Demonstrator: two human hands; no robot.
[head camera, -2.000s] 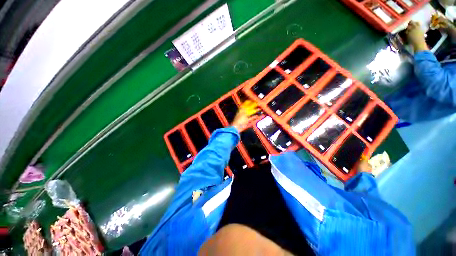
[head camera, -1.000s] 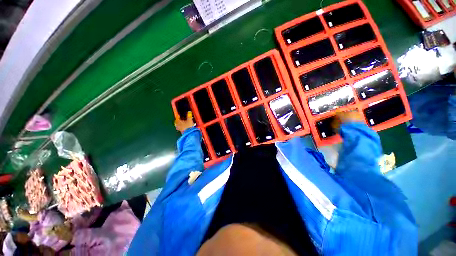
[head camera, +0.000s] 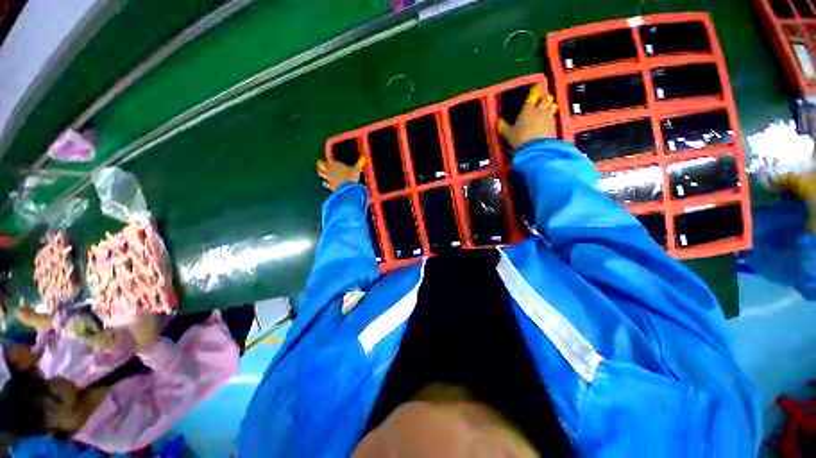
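A left phone tray, orange-red with two rows of five slots, lies in front of me with black phones in it. My left hand, with yellow finger cots, is at its upper left slot, fingers apart around the end of a phone. My right hand reaches over its upper right slot, fingertips on the phone and slot edge. Whether either hand grips a phone or the tray is unclear. A right phone tray lies beside it, upright in view, holding dark phones with glare. My right sleeve hides its lower left part.
A third tray is cut off at upper right. Pink bundles and a clear plastic bag lie at left, by a person in a pink sleeve. A metal rail runs along the bench's far side. Another person's blurred hand shows at far right.
The right tray, earlier overlapping the left one at a slant, now lies beside it. My left hand moved to the left tray's left end. My right hand moved from the right tray to the left tray.
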